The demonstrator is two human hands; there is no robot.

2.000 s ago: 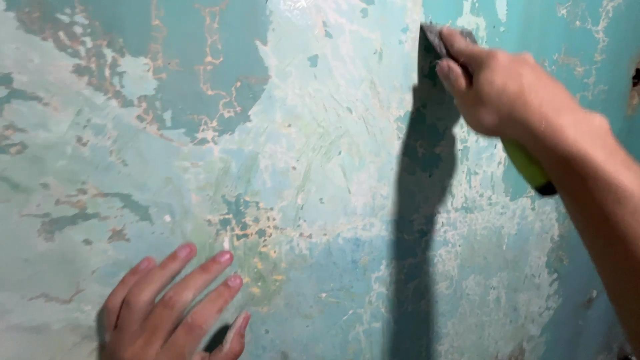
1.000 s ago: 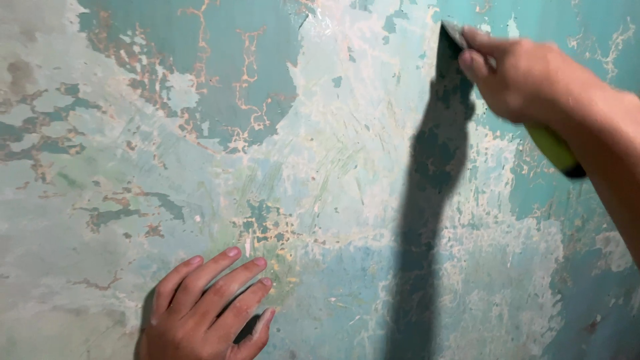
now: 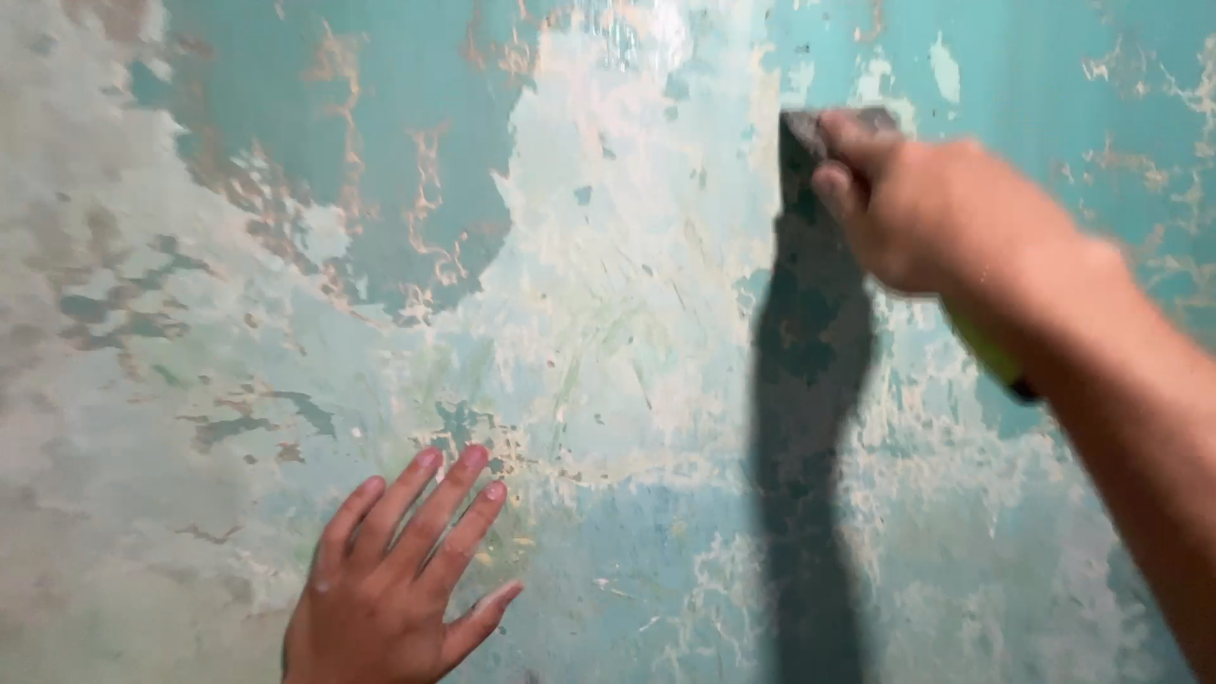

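Note:
My right hand (image 3: 912, 209) grips a scraper with a dark metal blade (image 3: 807, 128) and a yellow-green handle (image 3: 983, 347) whose black end shows below the wrist. The blade lies at the wall, by the border between pale paint and turquoise paint at the upper right. Most of the handle is hidden by the hand and forearm. At the lower left, my left hand (image 3: 389, 570) rests against the painted wall (image 3: 608, 380), fingers spread and holding nothing. Around it the surface is pale blue-green and mottled.
The wall fills the view. Turquoise paint (image 3: 285, 95) remains in a large ragged patch at the upper left, with cracked, peeling edges. The shadow (image 3: 812, 475) of my right arm runs down the wall. A glossy highlight (image 3: 636, 33) shows near the top.
My right hand with the scraper has moved down the wall since a second ago. My left hand stays at the lower left, its fingers now somewhat more spread.

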